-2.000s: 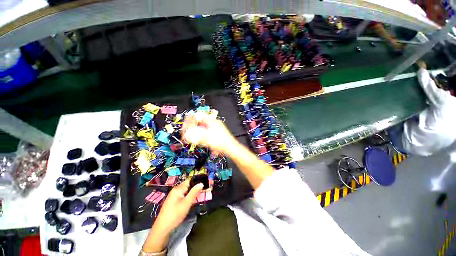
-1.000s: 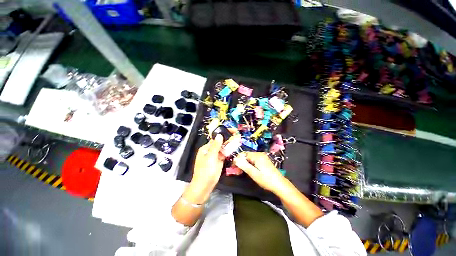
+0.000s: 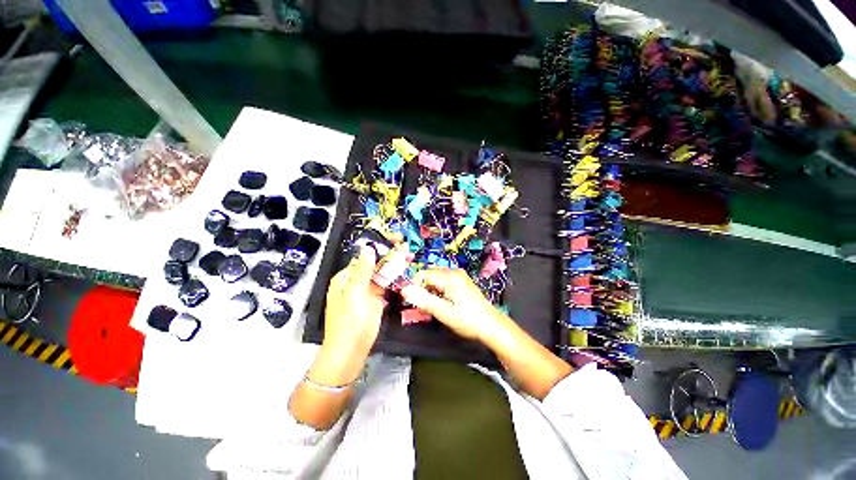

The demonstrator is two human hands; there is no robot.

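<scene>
My left hand point(image 3: 355, 298) holds a glossy black housing point(image 3: 372, 242) between thumb and fingers over the front left of the clip heap. A pinkish-white binder clip point(image 3: 391, 265) is at the housing, between both hands. My right hand point(image 3: 452, 298) has its fingertips at that clip; its exact grip is hidden. Loose coloured binder clips point(image 3: 413, 202) lie heaped on the black tray point(image 3: 535, 281). Several black housings point(image 3: 274, 207) lie apart on the white sheet point(image 3: 282, 134), left of the tray.
Clipped housings point(image 3: 582, 242) stand in a tight row at the tray's right. A second dense block of clips point(image 3: 676, 103) lies far right, beside a brown board point(image 3: 678, 204). Bags of coppery parts point(image 3: 164, 178) lie left. A red stool point(image 3: 105, 335) and blue stool point(image 3: 754, 410) stand below the bench.
My right hand has come down from above the heap to the clip at my left hand. The view has swung left, then slightly back right.
</scene>
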